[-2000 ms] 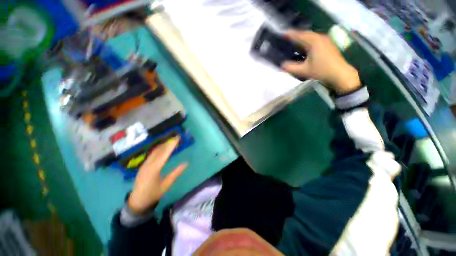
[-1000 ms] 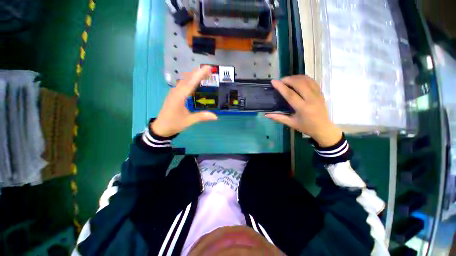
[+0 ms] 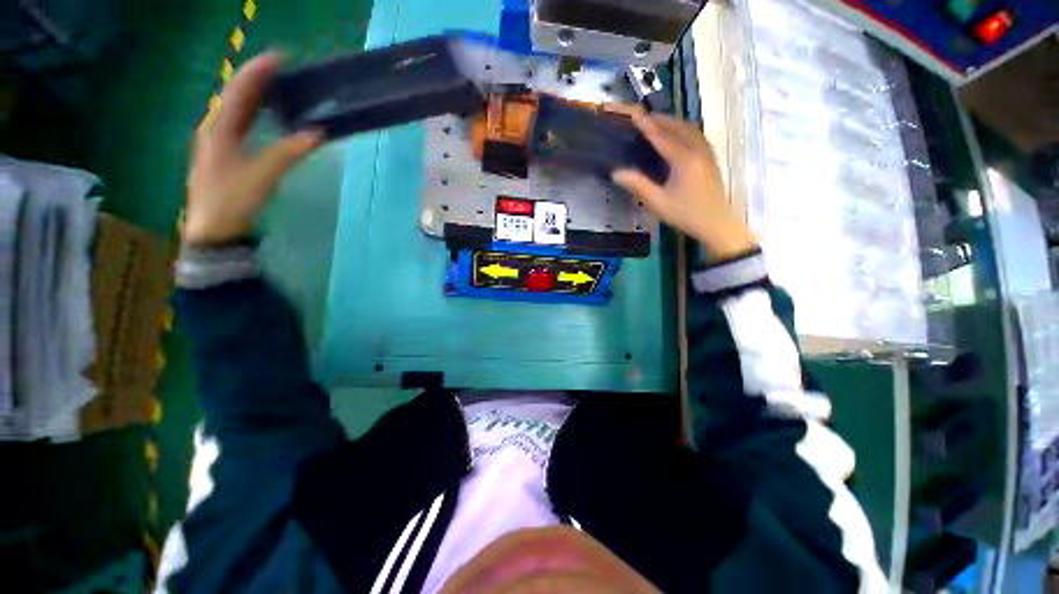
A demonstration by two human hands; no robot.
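My left hand [image 3: 238, 157] grips one end of a black plastic housing [image 3: 377, 87], raised to the left of the press plate and slightly blurred. My right hand [image 3: 691, 186] grips the right end of a second black housing [image 3: 592, 137], which lies at or just over the orange-brown fixture [image 3: 508, 122]. Its far side and exact seating are hidden. The fixture is on the grey base plate [image 3: 465, 192] with holes. The silver press head [image 3: 610, 29] is behind the fixture. The two-arrow label [image 3: 538, 276] is on the blue front.
The teal bench top [image 3: 499, 348] surrounds the press. A clear blister tray [image 3: 830, 174] lies at right, with a conveyor [image 3: 952, 464] bearing black parts beyond it. A control box [image 3: 929, 23] with a lit red button is top right. Cardboard [image 3: 128, 313] and pale stacked sheets [image 3: 47, 290] are at left.
The right hand's housing has moved from the front label up to the fixture. My left hand has moved up and left and now holds another housing. The press head shows behind the fixture.
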